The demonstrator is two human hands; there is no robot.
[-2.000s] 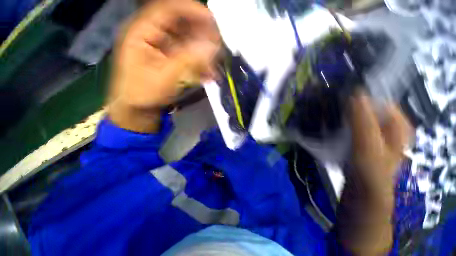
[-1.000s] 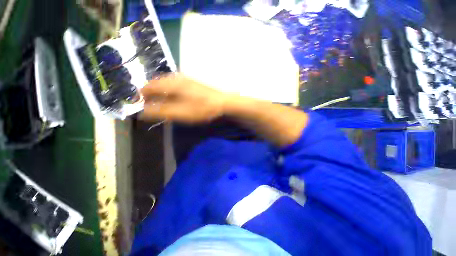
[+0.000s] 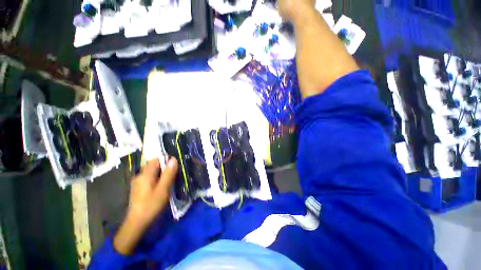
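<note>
A white power strip housing (image 3: 213, 182) lies across the lap and the front of the white work board (image 3: 184, 100). It holds rows of black socket inserts (image 3: 196, 169) with yellow-green and thin blue and brown wires. My left hand (image 3: 150, 190) is at the housing's left edge, thumb and fingers on its side. My right hand (image 3: 296, 8) reaches to the top edge among white end panels (image 3: 268, 46) with blue components; it is partly cut off, and what its fingers touch cannot be seen.
A pile of blue lead wires (image 3: 274, 95) lies right of the board. Another wired housing (image 3: 79, 140) and white shells (image 3: 117, 108) stand at left. A tray of end panels (image 3: 142, 18) is at upper left. More panels (image 3: 448, 111) stand in rows at right above a blue bin (image 3: 435, 192).
A housing now lies in front of me on the board and lap, with my left hand at its edge. My right arm has swung from the left side to the top edge. The view has shifted.
</note>
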